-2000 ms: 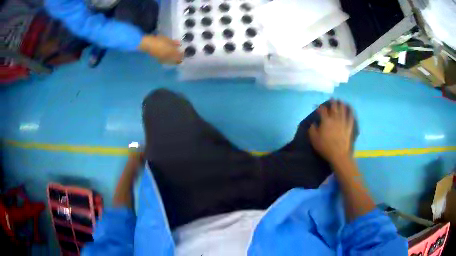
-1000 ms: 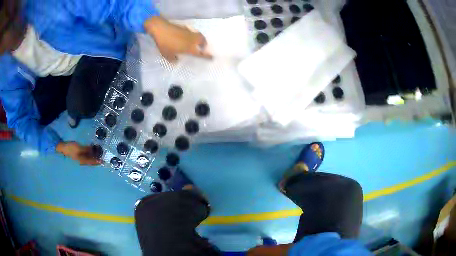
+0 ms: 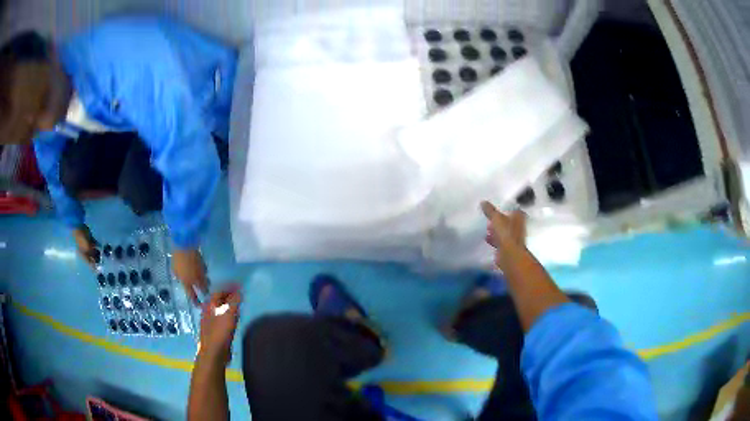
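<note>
White sheets (image 3: 329,148) cover the left stack in front of me. Loose white sheets (image 3: 493,127) lie askew over a white-backed tray (image 3: 454,66) of dark round parts on the right stack. My right hand (image 3: 507,233) is at the front edge of the right stack, fingers extended, and appears empty. My left hand (image 3: 219,319) is blurred, low at the left, with a small white spot on it; whether it holds anything is unclear. A clear tray (image 3: 136,288) with dark round parts is in another person's hands, just left of my left hand.
Another person (image 3: 152,90) in a blue jacket crouches at the left. A dark area with a pale frame (image 3: 658,197) is at the right. My knees and blue shoes are below the stacks on blue floor with a yellow line (image 3: 444,386). Red crate edges (image 3: 107,411) show low left.
The other person has moved the clear tray left and down, off the left stack. Both my hands have come into view since one second ago, the right reaching toward the right stack.
</note>
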